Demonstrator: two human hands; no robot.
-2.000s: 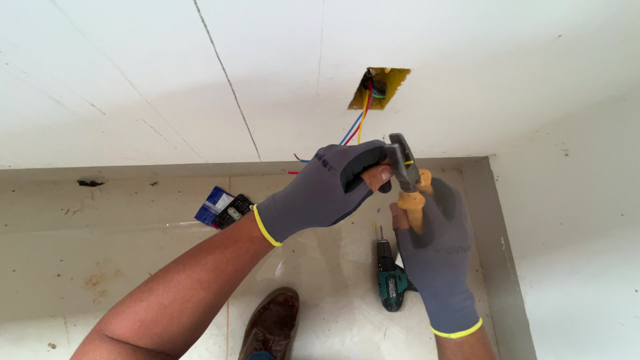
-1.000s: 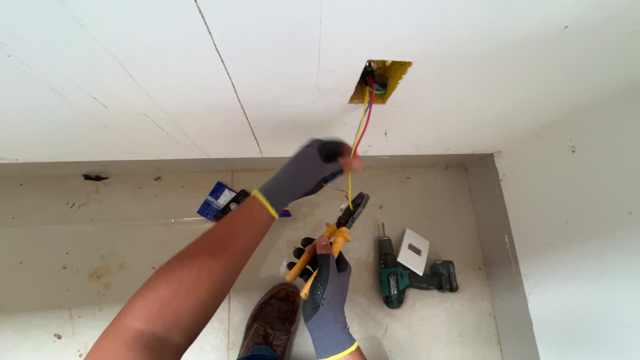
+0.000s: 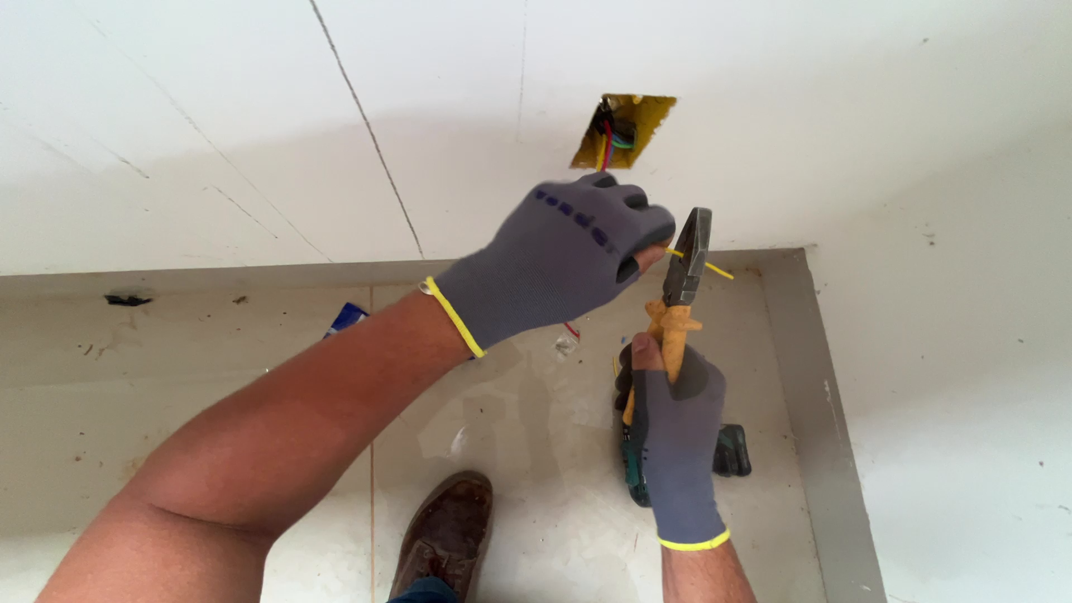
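My left hand (image 3: 565, 243), in a grey work glove with a yellow cuff, pinches a yellow wire (image 3: 718, 270) just below the wall box. The wire passes across the jaws of combination pliers (image 3: 688, 260), its end sticking out on their right side. My right hand (image 3: 677, 419), gloved alike, is closed around the orange handles of these pliers, which point upward. Out of the yellow electrical box (image 3: 649, 126), set in the white wall, come red, yellow and blue wires; my left hand hides their lower parts. A red wire end (image 3: 572, 331) shows beneath my left hand.
A green and black cordless drill (image 3: 634, 469) lies on the tiled floor, mostly behind my right hand. A blue item (image 3: 346, 320) lies partly behind my left forearm. My brown shoe (image 3: 444, 528) stands on the tiles. Grey skirting (image 3: 804, 377) runs along the walls and meets in the corner.
The pliers have moved up and to the right with my right hand, and now stand upright at the yellow wire. My left hand has moved right, nearer the box, and covers the wires.
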